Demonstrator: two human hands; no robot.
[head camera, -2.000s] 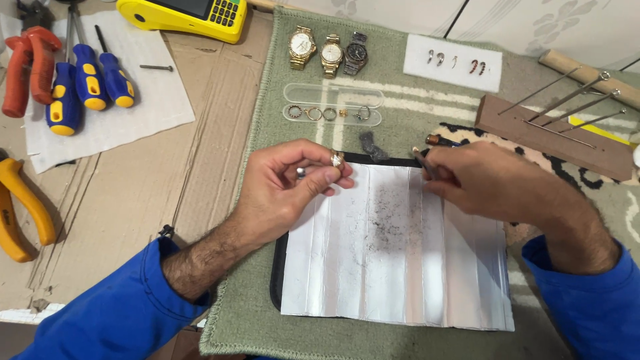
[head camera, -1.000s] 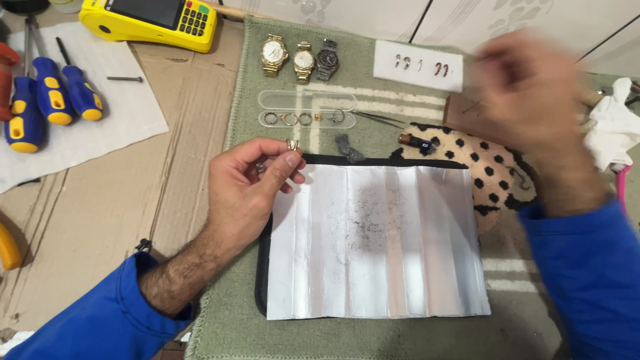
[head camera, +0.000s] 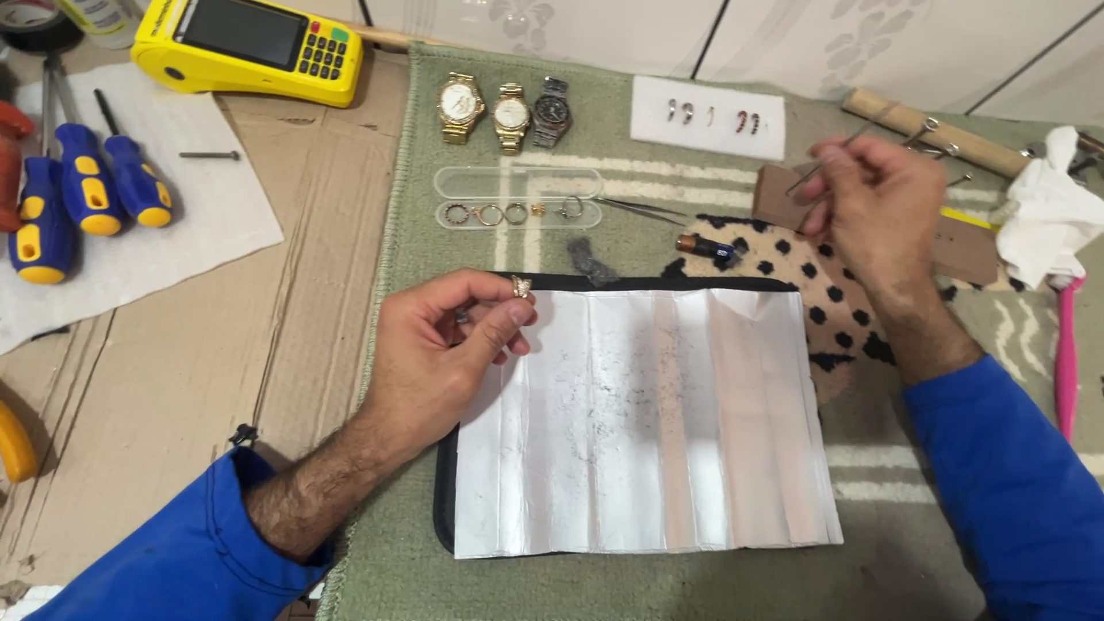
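My left hand (head camera: 457, 345) pinches a gold-coloured ring (head camera: 521, 286) between thumb and forefinger, above the upper left corner of a creased silvery sheet (head camera: 630, 423) with dark specks on it. My right hand (head camera: 880, 207) has its fingertips on a thin metal rod (head camera: 811, 177), over a brown block (head camera: 966, 250). Several rings (head camera: 490, 215) lie in an open clear plastic case (head camera: 448, 216). Beside the case are metal tweezers (head camera: 642, 207). A battery (head camera: 705, 247) rests on a spotted cloth (head camera: 811, 285), and a dark grey crumpled scrap (head camera: 589, 261) lies left of it.
Three wristwatches (head camera: 511, 116) and a white pad (head camera: 638, 121) with small curved pieces stand at the back. At left are a yellow card terminal (head camera: 332, 78), screwdrivers (head camera: 90, 194) and a screw (head camera: 210, 155). A wooden dowel (head camera: 975, 142), white tissue (head camera: 1048, 207) and pink handle (head camera: 1067, 362) are at right.
My right hand was over the top edge of the sheet, then blurred at the upper right; now it is over the brown block with a thin rod. My left hand keeps the ring pinched throughout.
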